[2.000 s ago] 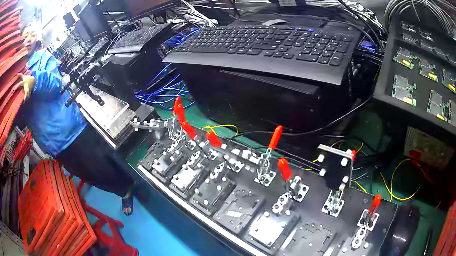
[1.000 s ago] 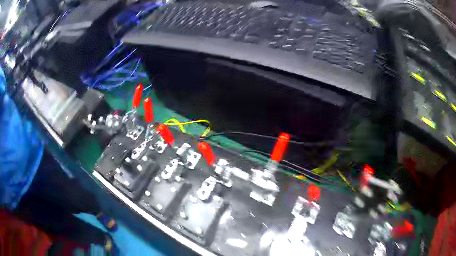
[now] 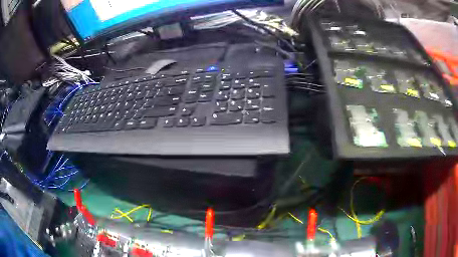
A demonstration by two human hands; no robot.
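Neither of my hands is in view. The test fixture shows only as a blurred strip along the bottom edge; its board nests are cut off. Two red toggle clamp handles stand upright, at the middle and right of the strip. Others at the left lean or lie low. The black foam board tray is at the upper right, with several small circuit boards in rows, some with yellow spots. The wide black keyboard lies on a black box behind the fixture.
A monitor's lower edge is at the top left. Blue cables lie left of the box. Loose yellow wires lie on the green mat behind the fixture. Orange-red trays stand at the right. Blue cloth shows at the lower left corner.
The view has swung up and to the right. The fixture has dropped to the bottom edge, the keyboard and board tray show larger, and the monitor has come into view.
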